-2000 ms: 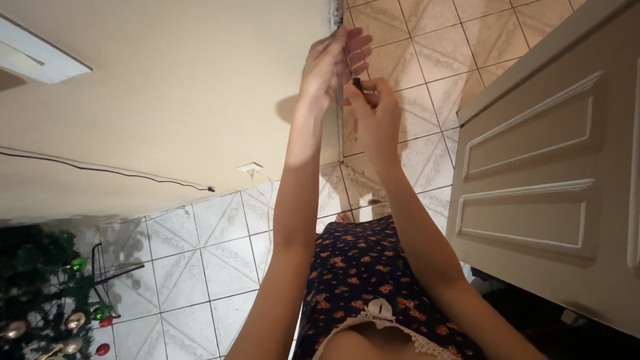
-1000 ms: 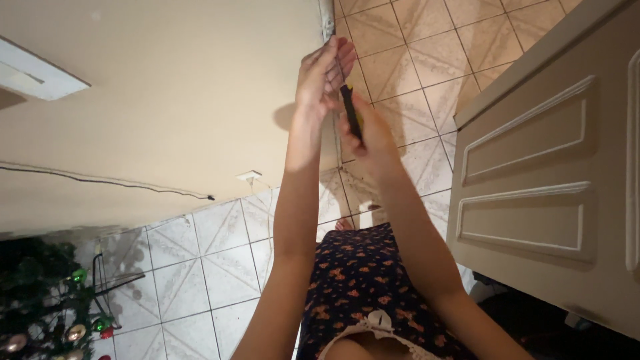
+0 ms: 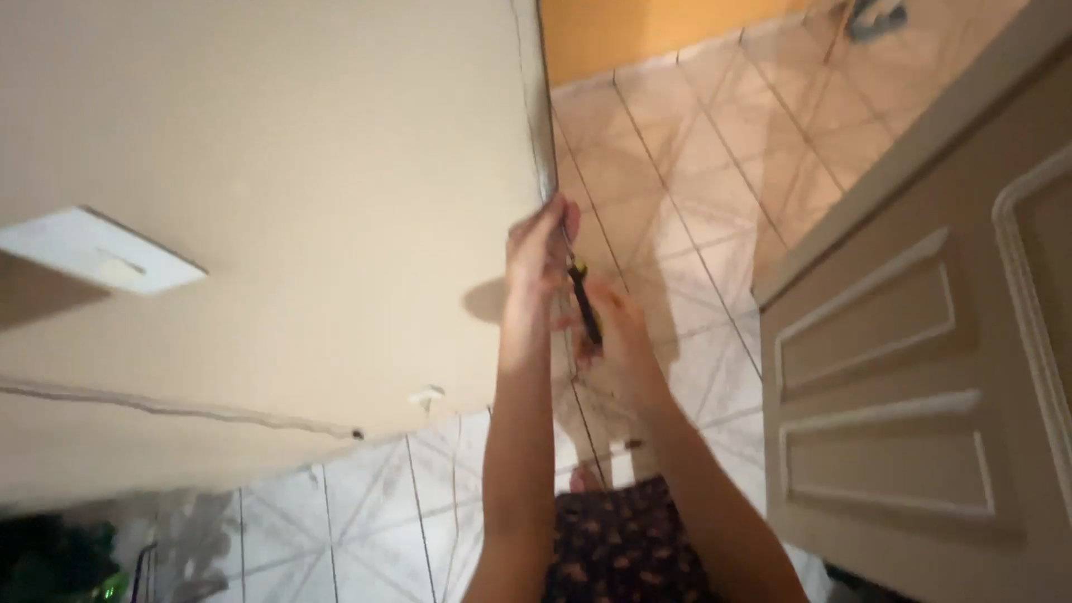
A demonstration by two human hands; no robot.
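My right hand holds a screwdriver with a black and yellow handle, its thin metal shaft pointing up toward my left hand. At the edge of the beige wall, my left hand is curled around the area at the shaft's far end. The fingers hide the shaft's tip and whatever it touches; I cannot tell whether the left hand grips anything. The view is somewhat blurred.
A panelled door stands at the right. On the wall are a white switch plate, a dark cable and a small outlet. Dark green foliage lies at lower left above floor tiles.
The view has shifted, now showing an orange wall beyond the tiles. My right hand was close against my left two seconds ago; it has since drawn back, exposing the screwdriver's handle.
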